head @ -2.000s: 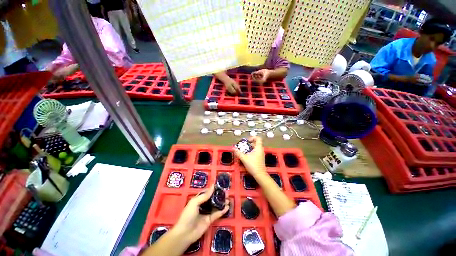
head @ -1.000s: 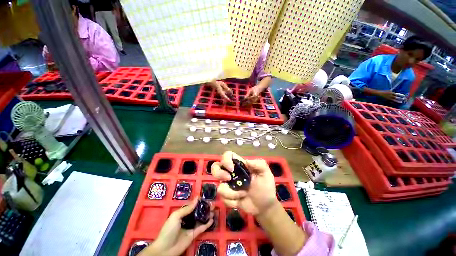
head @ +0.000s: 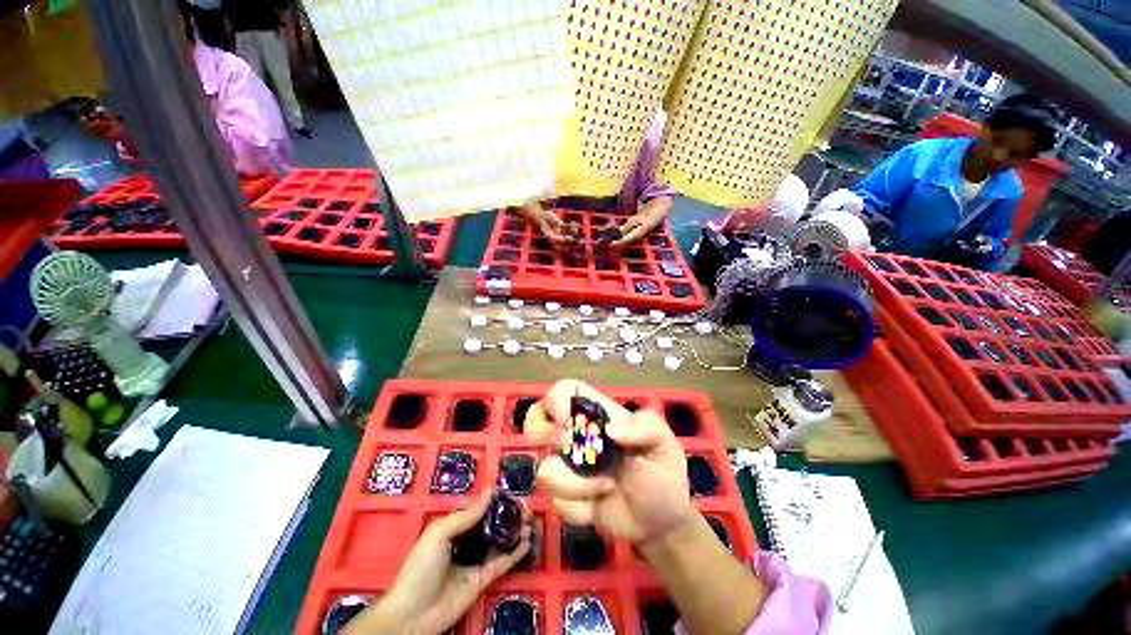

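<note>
My right hand [head: 633, 478] holds a black smartwatch [head: 588, 437] upright between thumb and fingers above the tray; its screen shows several coloured icons. My left hand [head: 453, 564] is low over the tray and holds dark watch heads [head: 501, 521], seemingly two together. The red-orange turnover tray [head: 375, 422] lies in front of me with black watches in its square pockets. A watch in the left part [head: 391, 473] has a lit, patterned screen. One pocket at the left [head: 368, 542] holds no watch. My right hand hides some pockets.
A large white record sheet [head: 186, 527] lies left. A spiral notebook [head: 812, 533] with a pen, a small white bottle [head: 794, 412], a dark fan [head: 812, 316] and stacked trays [head: 980, 465] are right. A metal post [head: 230, 236] stands left. White charging discs lie beyond the tray; people work across the bench.
My right hand has come from the tray's far side nearer to me with the watch. Since one second ago, its dark screen has lit with coloured icons. My left hand still holds its watches.
</note>
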